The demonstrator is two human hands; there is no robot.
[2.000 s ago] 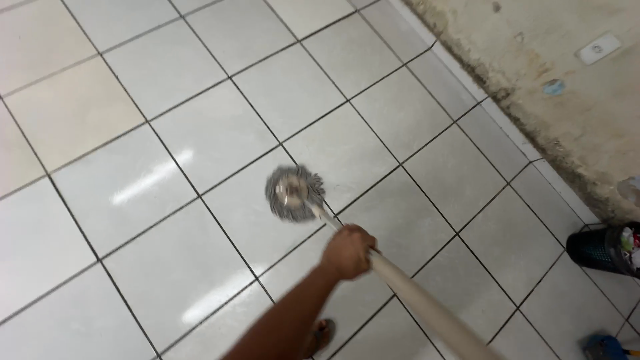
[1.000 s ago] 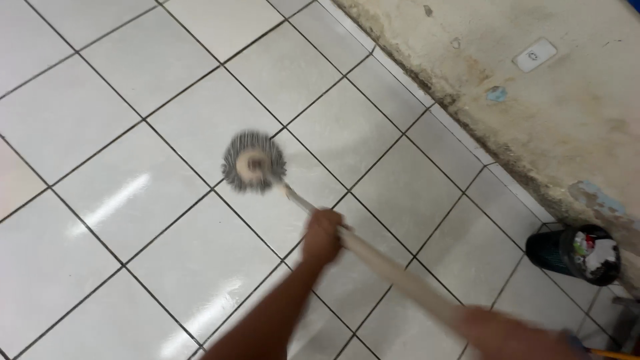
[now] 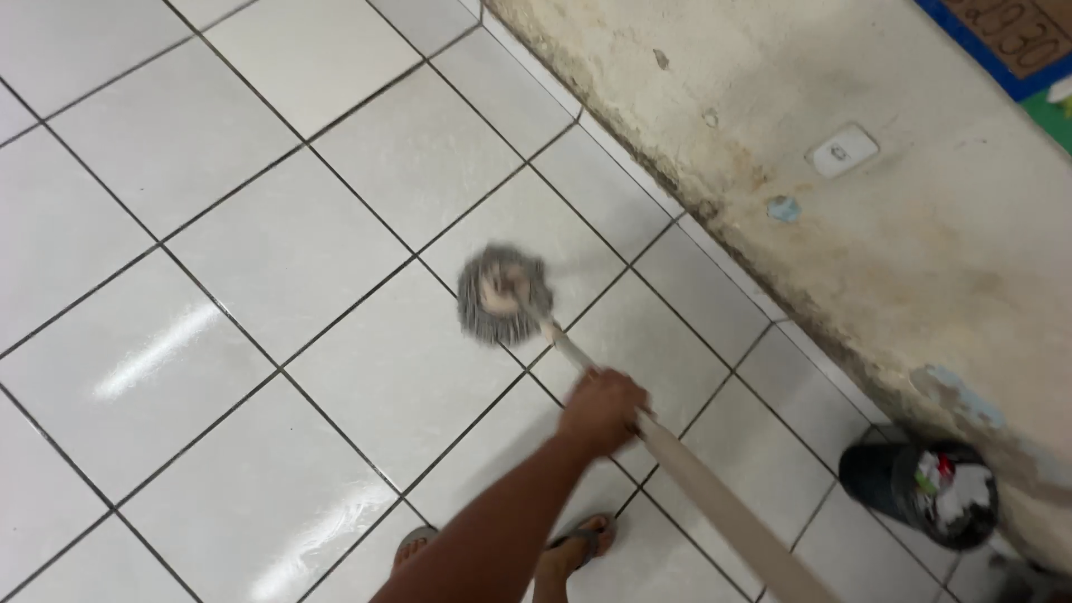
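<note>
A round mop head with grey strands [image 3: 505, 295] lies on the white tiled floor [image 3: 276, 226], slightly blurred. Its long pale handle [image 3: 737, 511] runs down to the lower right, toward the camera. My left hand [image 3: 603, 412] is closed around the handle a short way above the mop head, its arm coming in from the bottom edge. My right hand is out of the frame, and so is the upper end of the handle.
My feet in sandals [image 3: 590, 536] are at the bottom. A stained wall [image 3: 754, 109] with a white wall plate [image 3: 842, 152] runs along the right, above a tiled baseboard [image 3: 620, 155]. A dark waste bin [image 3: 875, 473] holding litter stands by the wall at lower right.
The mop head has moved over the tiles toward the wall. My left hand keeps hold of the handle. A blurred hand at lower right one second ago is out of view. The view has shifted toward the wall.
</note>
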